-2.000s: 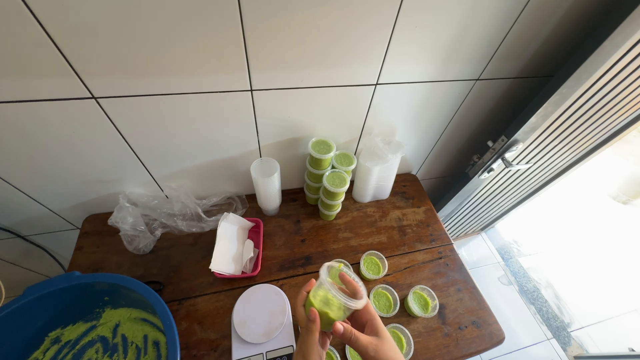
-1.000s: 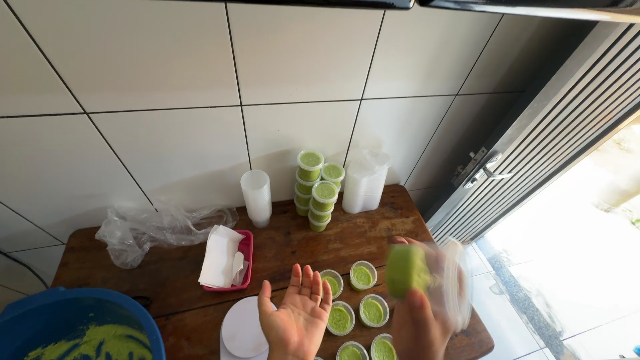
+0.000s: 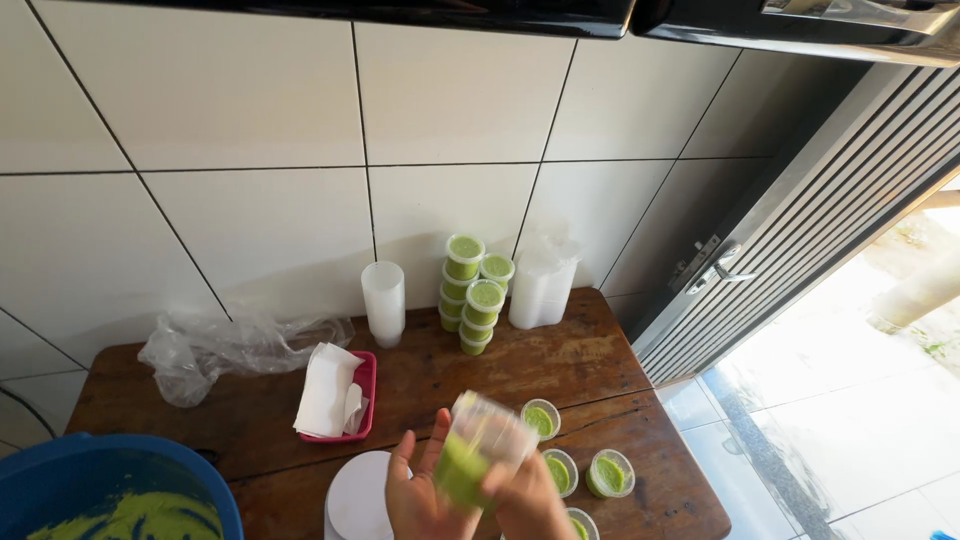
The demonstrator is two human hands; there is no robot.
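My right hand (image 3: pixel 525 487) grips a clear plastic cup (image 3: pixel 484 446) with green paste in it, tilted and blurred by motion. Beneath and to the left of it is my left hand (image 3: pixel 427 480), its fingers spread; whether the palm touches the cup is unclear. Uncovered cups of green paste (image 3: pixel 610 474) stand on the wooden table (image 3: pixel 559 360) right of my hands, some partly hidden by them. Partly under my left hand lies a white kitchen scale (image 3: pixel 360 495). Filled cups with lids (image 3: pixel 484 296) are stacked near the wall.
At the lower left is a blue basin (image 3: pixel 217 480) with green paste. A pink tray (image 3: pixel 367 405) holds white paper. Nested empty cups (image 3: pixel 383 300), a bag of stacked lids or cups (image 3: pixel 544 281) and a crumpled plastic bag (image 3: pixel 202 352) line the wall. A door (image 3: pixel 795 225) is at right.
The blurred cup in my right hand has come back from the right to above my left hand. Two seconds ago both hands were around a cup.
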